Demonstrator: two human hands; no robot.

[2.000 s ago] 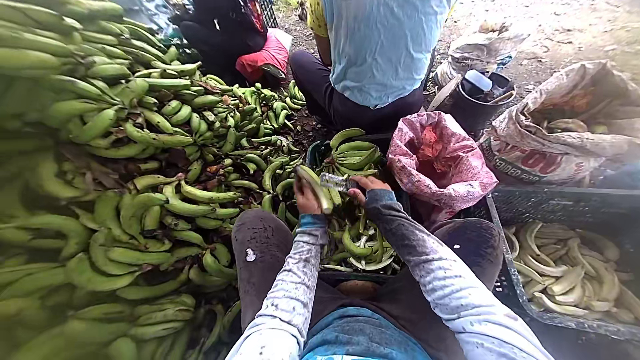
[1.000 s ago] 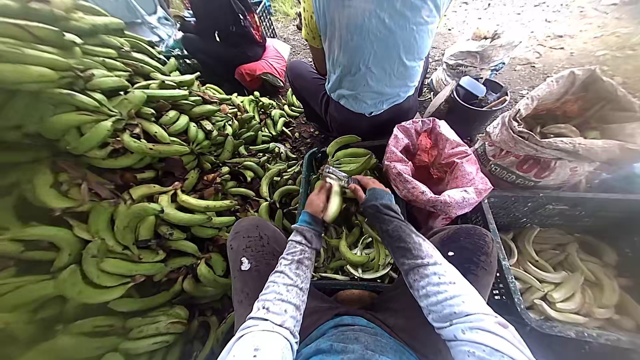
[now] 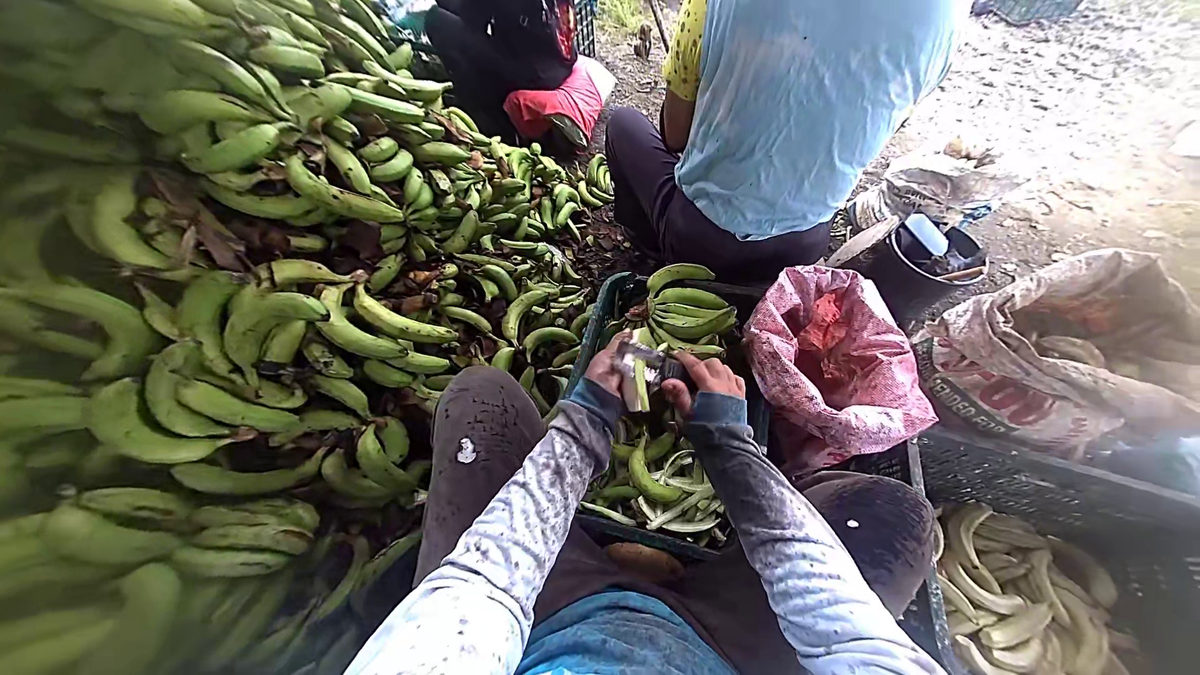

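My left hand (image 3: 611, 366) holds a partly peeled green plantain (image 3: 641, 371) over a dark crate. My right hand (image 3: 705, 377) grips a tool with a dark handle and a shiny metal part (image 3: 656, 364), which lies across the plantain; its exact kind cannot be told. Below my hands, the green plastic crate (image 3: 592, 323) between my knees holds a bunch of green plantains (image 3: 692, 311) at its far end. Strips of peel (image 3: 689, 502) and a green plantain (image 3: 649, 476) lie at its near end.
A large heap of green plantains (image 3: 234, 403) fills the left. Beyond the crate a person in a blue shirt (image 3: 797, 122) sits, back turned. To the right stand a pink woven sack (image 3: 844, 375), a black bucket (image 3: 923, 267), a white sack (image 3: 1022, 394) and a crate (image 3: 1050, 469) of peeled plantains (image 3: 1017, 600).
The plantain shows pale flesh where two seconds ago its visible side was mostly green. Both hands have stayed over the crate, and the held plantain has changed its tilt.
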